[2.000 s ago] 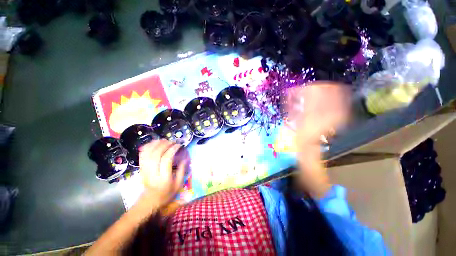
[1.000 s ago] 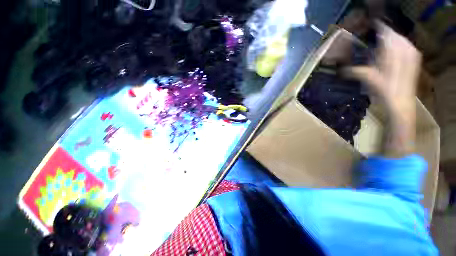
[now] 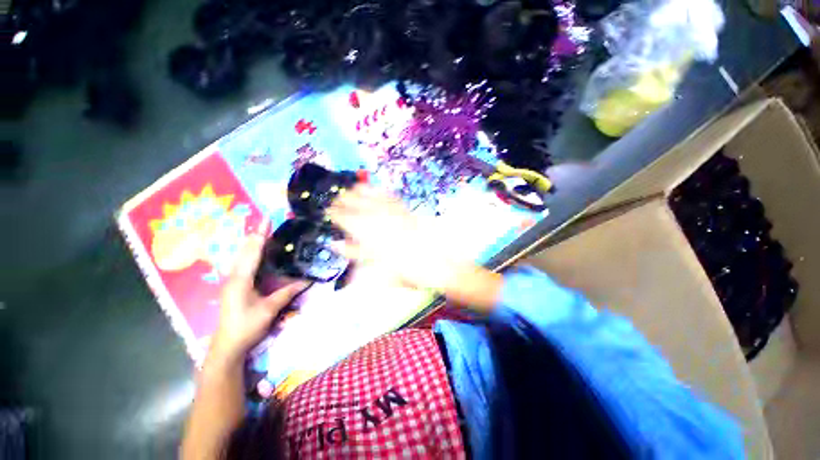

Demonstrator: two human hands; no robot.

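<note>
Two glossy black plastic parts with tiny pale and yellow dots are over the printed mat (image 3: 189, 171). My left hand (image 3: 247, 301) has its thumb and fingers around the lower part (image 3: 310, 247), which touches or nearly touches the upper part (image 3: 315, 189). My right hand (image 3: 387, 234) is blurred and overexposed at the right side of both parts. Its fingers reach the upper part's edge; whether it grips it I cannot tell.
A purple glittering pile (image 3: 441, 130) and yellow-and-black pliers (image 3: 520, 184) lie at the mat's right. More black parts (image 3: 378, 45) are heaped behind. Clear bags (image 3: 643, 72) lie back right. An open cardboard box (image 3: 611, 269) with black parts inside stands right of the table.
My right hand has come back from over the box to the mat. The view has turned back left. The row of black parts seen on the mat two seconds ago is gone; two show now.
</note>
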